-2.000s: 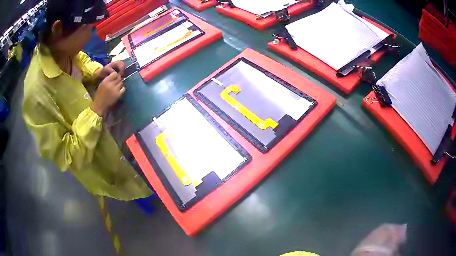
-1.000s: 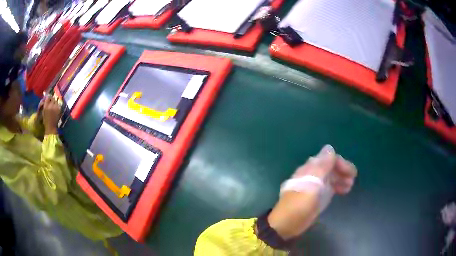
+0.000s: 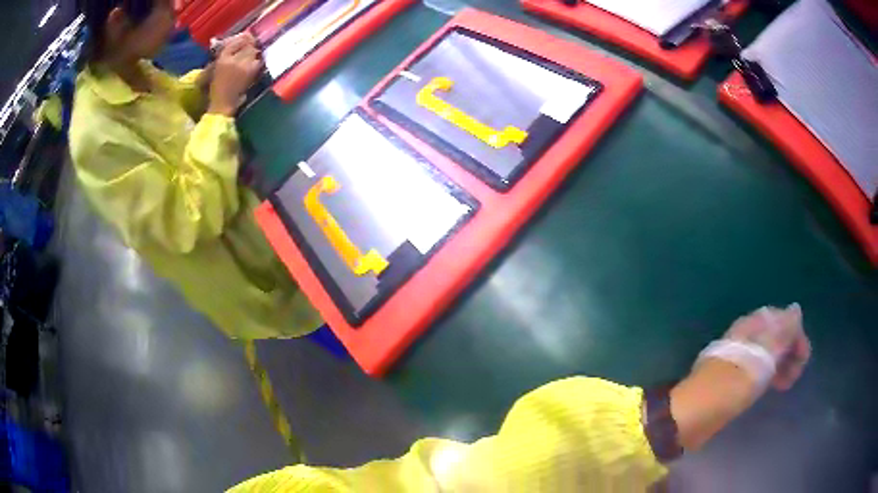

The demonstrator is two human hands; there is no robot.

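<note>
Two tablet-size display assemblies lie side by side, silver-grey backs up, in a red foam tray. The near one (image 3: 361, 207) and the far one (image 3: 481, 106) each have a black border, a yellow-orange flex cable, a small white label and black patches. My left hand (image 3: 765, 349), in a whitish translucent glove, is over the green mat at the lower right, apart from the tray (image 3: 448, 289). Its fingers are curled; whether they hold anything is hidden by blur. My right hand is not in view.
A person in a yellow smock (image 3: 178, 193) stands at the left, hands at another red tray (image 3: 356, 43). Clamped units under white sheets, one on a red tray (image 3: 809, 159), lie at the upper right. The green mat (image 3: 616, 270) lies between.
The view has swung back left, so the two-panel tray is central again. My left hand, absent two seconds ago, now shows farther right and lower than one second ago.
</note>
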